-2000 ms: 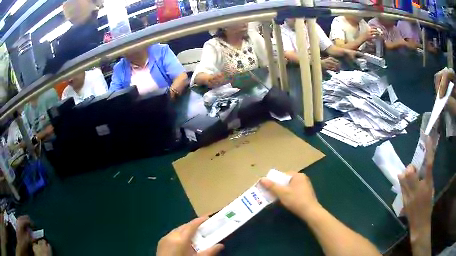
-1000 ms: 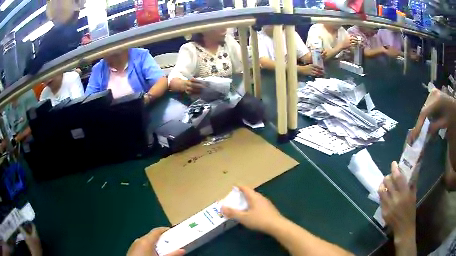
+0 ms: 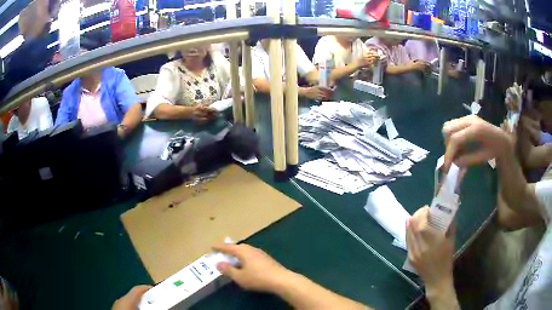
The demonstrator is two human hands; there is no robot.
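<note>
A slim white retail box (image 3: 189, 282) with printed text and a small green mark lies slanted at the lower middle, over the front edge of the tan cardboard sheet (image 3: 206, 212). My right hand (image 3: 251, 266) holds its upper right end, with thumb and fingers around the end flap. My left hand (image 3: 130, 298) holds its lower left end and is partly cut off by the bottom edge of the picture. The inside of the box is not visible.
A neighbour's hands (image 3: 433, 242) hold another carton at right. A heap of flat white pieces (image 3: 357, 145) lies beyond the table seam. Black boxes (image 3: 60, 175) stand left. A pipe frame with posts (image 3: 283, 103) crosses the table; people sit behind it.
The view has turned right, so the table things sit further left. The box is still in both my hands; its right end, open-looking with a white flap before, is now mostly covered by my right fingers.
</note>
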